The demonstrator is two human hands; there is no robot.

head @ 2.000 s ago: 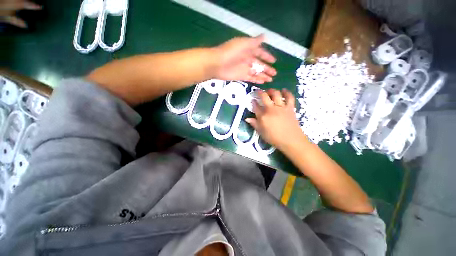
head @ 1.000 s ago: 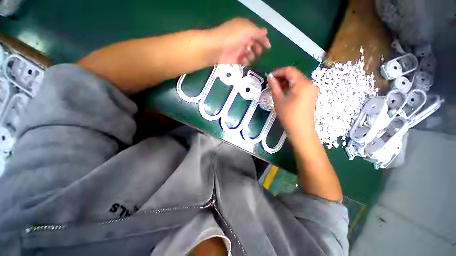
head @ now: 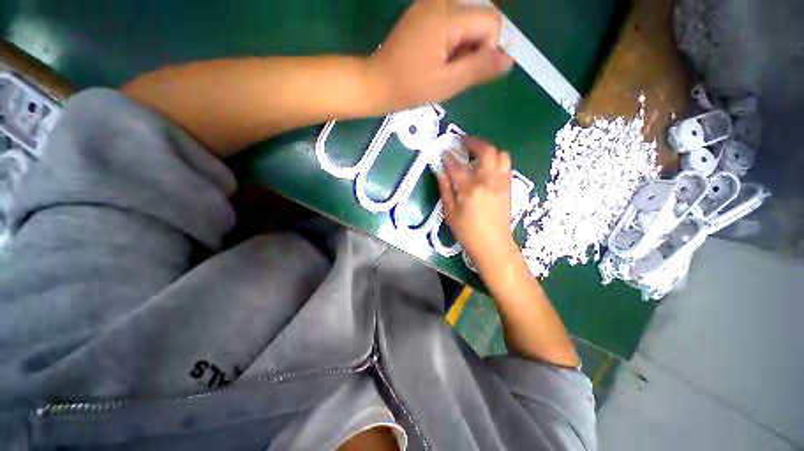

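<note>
Several white oval housings [head: 375, 176] lie side by side in a slanted row in front of me, open loops towards me and round hubs away. My right hand [head: 476, 189] is over the right part of the row, palm down, fingertips on or just above a hub. It covers parts of the housings, and whatever is under its fingertips is hidden. My left hand [head: 445, 53] is raised beyond the row with its fingers curled, slightly blurred; its palm is hidden. A heap of tiny white parts [head: 595, 181] lies right of my right hand.
More white housings [head: 657, 220] are piled loosely beyond the heap at the right. Brown board [head: 621, 66] lies behind the heap. A white stripe [head: 539, 66] crosses the green surface. A box of housings [head: 26, 110] is at the left edge.
My left hand has moved away from the row and its fingers have curled. My right hand, which was pinching a tiny white part above the row, has come down onto the hubs. The view has shifted.
</note>
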